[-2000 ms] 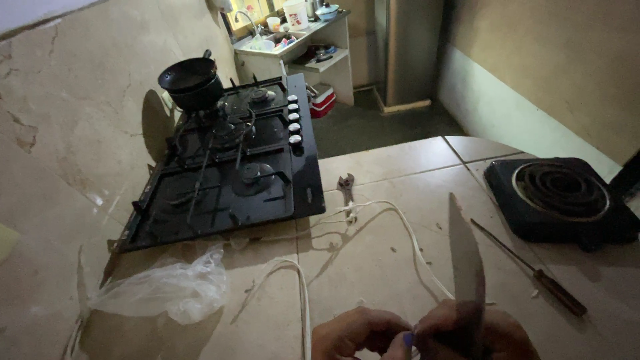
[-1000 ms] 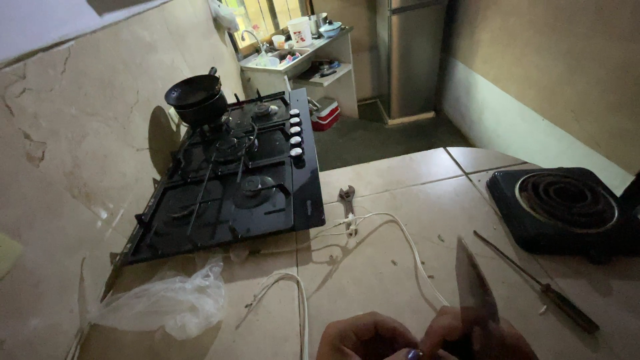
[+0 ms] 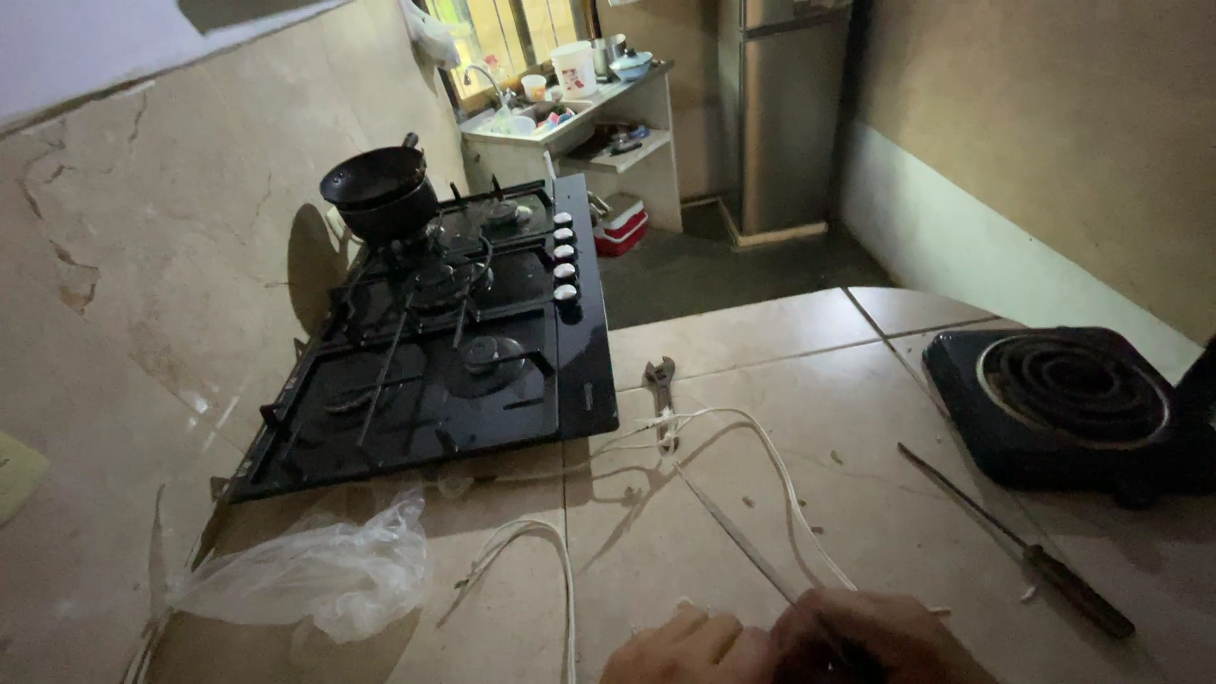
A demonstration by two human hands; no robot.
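Note:
At the bottom edge, my right hand (image 3: 869,636) is closed on a knife, whose thin blade (image 3: 736,532) points up and left over the tiles. My left hand (image 3: 689,646) is beside it, fingers bent; whatever lies between its fingers is hidden. White electrical cable (image 3: 784,475) loops from near my hands to an adjustable wrench (image 3: 662,404) lying on the tiles. Another white cable end (image 3: 568,579), split at its tip, curves left of my left hand. A screwdriver (image 3: 1031,551) with a dark handle lies to the right.
A black gas cooktop (image 3: 456,351) with a dark pan (image 3: 375,190) stands back left. Before it lies a clear plastic bag (image 3: 332,565). An electric coil hotplate (image 3: 1064,399) is at the right. Farther back are a sink counter (image 3: 508,142) and a refrigerator (image 3: 788,123).
The knife blade, upright with its broad side showing before, now tilts left and shows as a thin strip. My hands stay close together at the bottom edge.

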